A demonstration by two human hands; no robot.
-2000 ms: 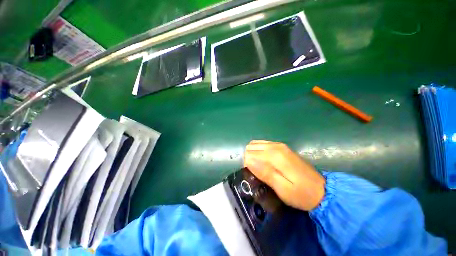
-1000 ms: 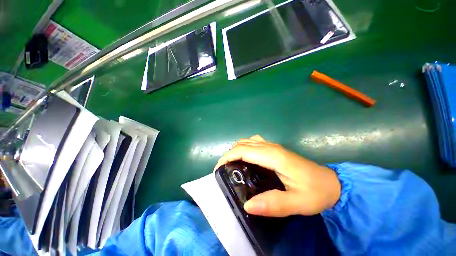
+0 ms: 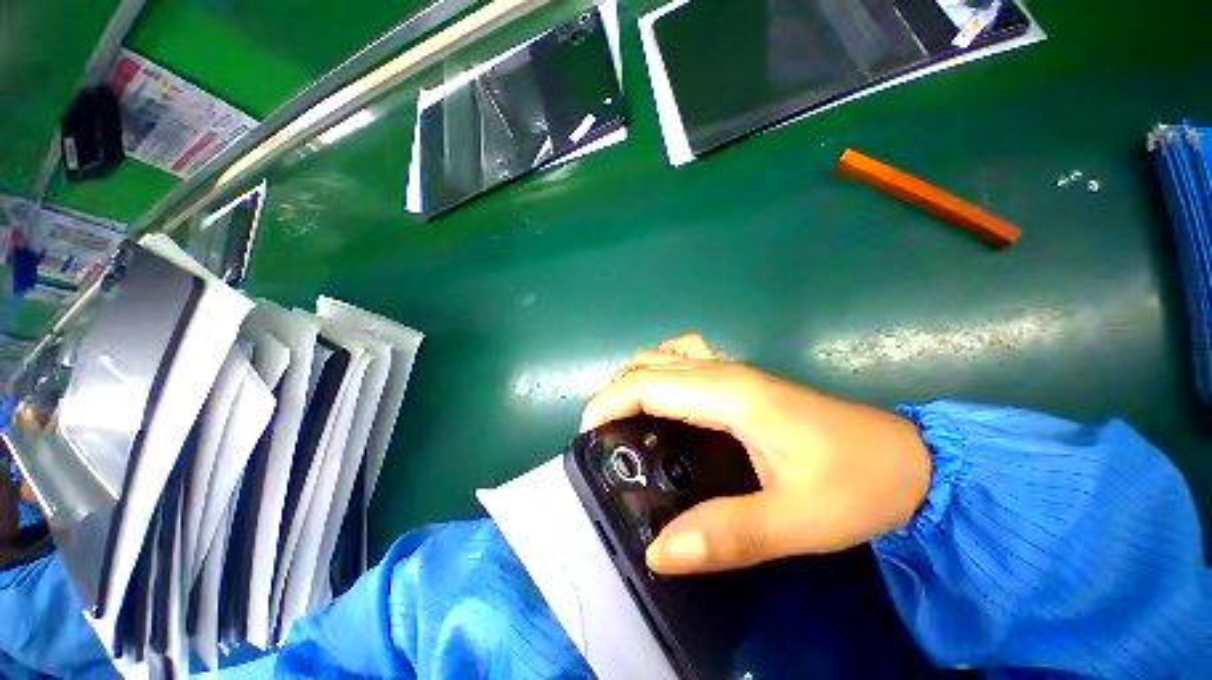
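A black tablet (image 3: 798, 622) with round camera lenses in its near-top corner lies low in the view, cut off by the bottom edge. A white foam sheet (image 3: 565, 558) sticks out beneath it on the left. My right hand (image 3: 784, 458) grips the tablet's top corner, the thumb flat on the surface beside the lenses and the fingers over the top edge. My left hand is not in view; only the blue left sleeve shows at the bottom, partly behind the foam sheet.
Fanned tablets with white sheets (image 3: 219, 465) stand at left. Two film-covered tablets (image 3: 518, 120) (image 3: 798, 67) lie on white sheets at the back. An orange bar (image 3: 928, 198) lies on the green bench (image 3: 718, 253). A blue film stack (image 3: 1187, 226) is at far right. A person's hand shows at the far left edge.
My right thumb has come down beside the lenses and the fingers have wrapped over the top edge. The view has shifted, so the tablets at the back sit higher and further right.
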